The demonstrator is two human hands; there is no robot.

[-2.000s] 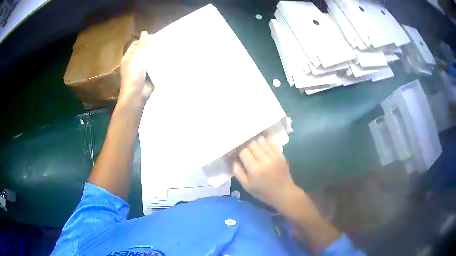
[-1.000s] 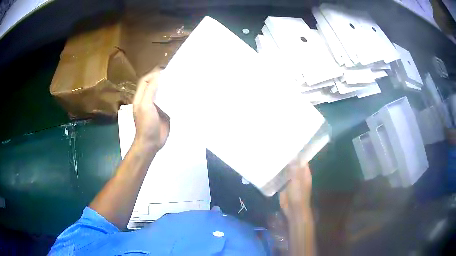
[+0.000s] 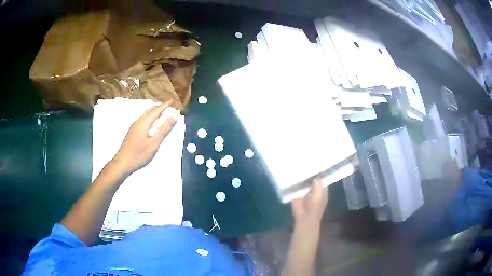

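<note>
My right hand (image 3: 310,200) grips the near edge of a white folded panel (image 3: 288,126), tilted over the dark green tabletop in front of the holed inserts. My left hand (image 3: 141,141) rests on the upper part of the stack of white blanks (image 3: 145,188), fingers near its top right corner; whether it grips a sheet cannot be told. Several punched-out discs (image 3: 210,163) lie scattered between the stack and the panel. A thin Y-shaped scrap (image 3: 214,223) lies near my shirt.
A torn brown kraft-wrapped bundle (image 3: 67,59) stands beyond the stack at the left. Overlapping white inserts with dark holes (image 3: 353,56) lie at the upper right. White box trays (image 3: 398,175) stand at the right. A co-worker's blue sleeve (image 3: 472,197) shows at the right edge.
My left hand has left the panel and now lies on the stack. My right hand has kept hold of the panel, which turned and moved towards the inserts. The scattered discs now show.
</note>
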